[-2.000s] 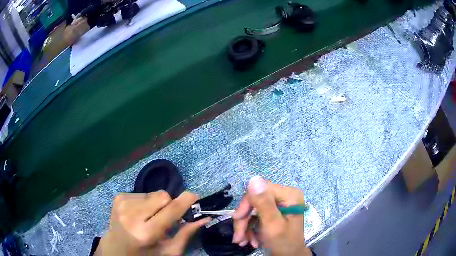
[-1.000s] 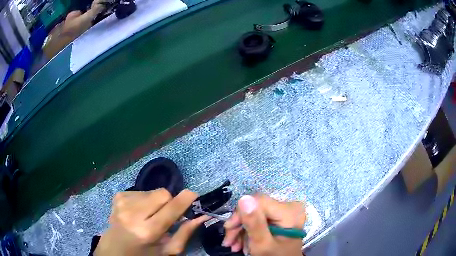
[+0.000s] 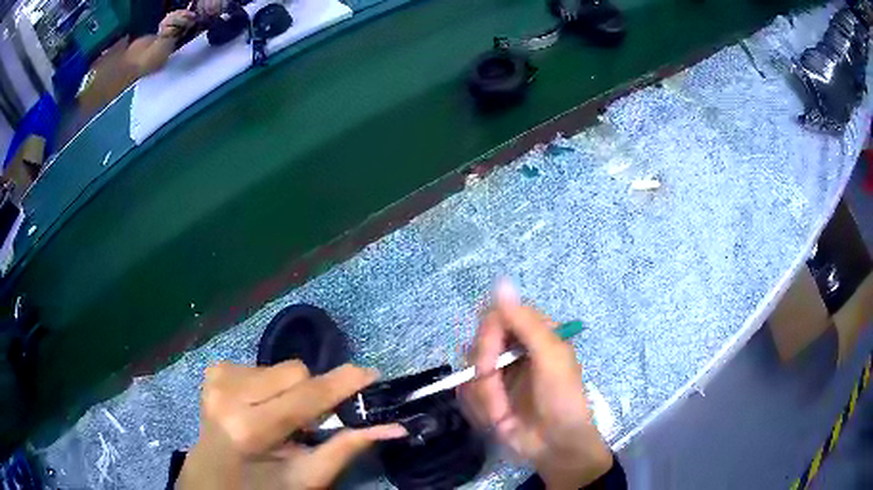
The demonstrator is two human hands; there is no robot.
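Observation:
Black headphones lie at the bottom of the head view. One round ear cup (image 3: 304, 337) rests on the bubble wrap, and a second ear cup (image 3: 436, 459) lies below the hands. My left hand (image 3: 278, 421) pinches the black headband end (image 3: 381, 398) between thumb and fingers. My right hand (image 3: 522, 383) is slightly blurred and holds a slim tool (image 3: 459, 380) with a pale shaft and green end. The shaft lies along the black piece; its exact tip is hard to make out.
A green belt (image 3: 239, 230) carries another headphone unit (image 3: 500, 78) beyond the bench. Worn bubble wrap (image 3: 613, 258) covers the bench, with a small pale scrap (image 3: 644, 184) on it. Shiny dark wrapping (image 3: 831, 81) lies far right. Another person's hand (image 3: 177, 24) holds headphones at the upper left.
My right hand has risen and turned, tilting the tool's green end upward. The black piece in my left hand has shifted slightly. The belt unit has moved right.

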